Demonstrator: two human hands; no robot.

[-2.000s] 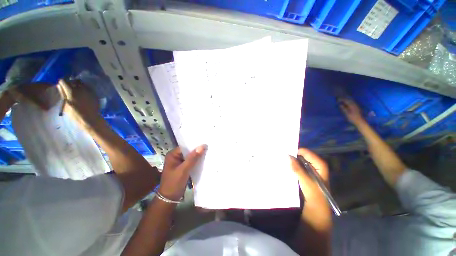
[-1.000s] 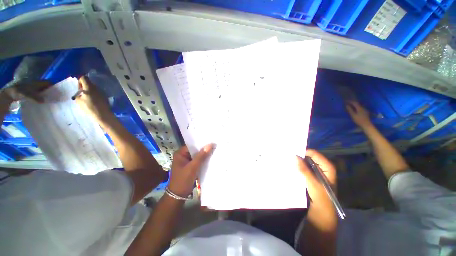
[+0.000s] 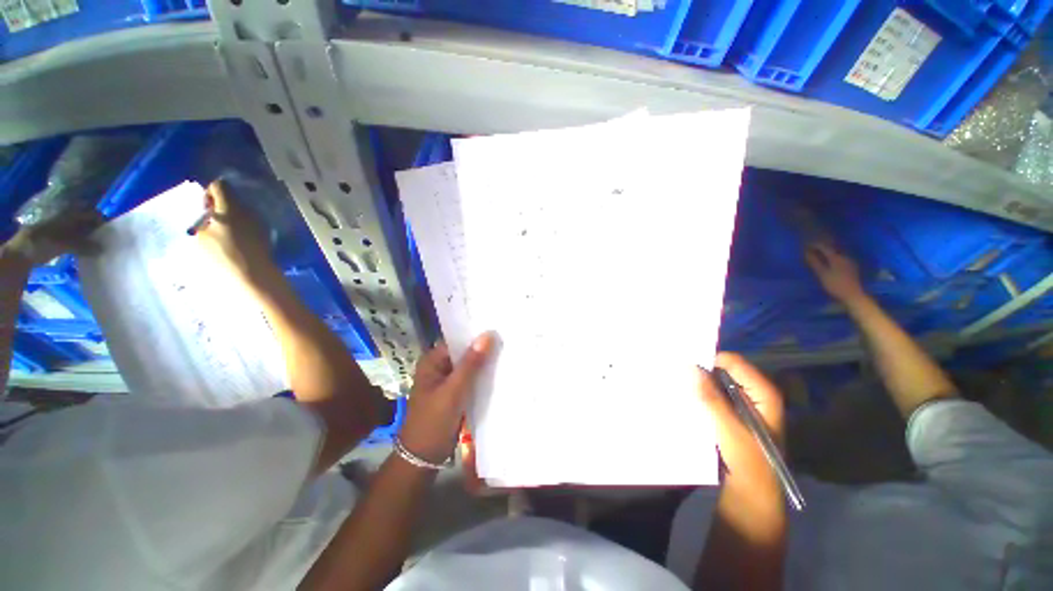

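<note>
Several overlapping white list sheets (image 3: 600, 300) are held up in the middle of the view, overexposed, with a few dark marks and faint printed rows at the left. My left hand (image 3: 445, 398) grips their lower left edge, thumb on top; a bracelet is on the wrist. My right hand (image 3: 748, 416) grips the lower right edge and also holds a dark silvery pen (image 3: 760, 441), which points down and away from the sheets. The fingers behind the sheets are hidden.
A slotted rack upright (image 3: 335, 219) and a shelf beam (image 3: 520, 87) stand ahead. Blue bins (image 3: 797, 46) are above, one with a label (image 3: 893, 54). A person at left writes on a sheet (image 3: 185, 312). Another person's arm (image 3: 889, 335) reaches into the lower shelf at right.
The sheets and my hands have shifted slightly right in the view. The left person's sheet and writing hand have also moved right. My grip on sheets and pen is unchanged.
</note>
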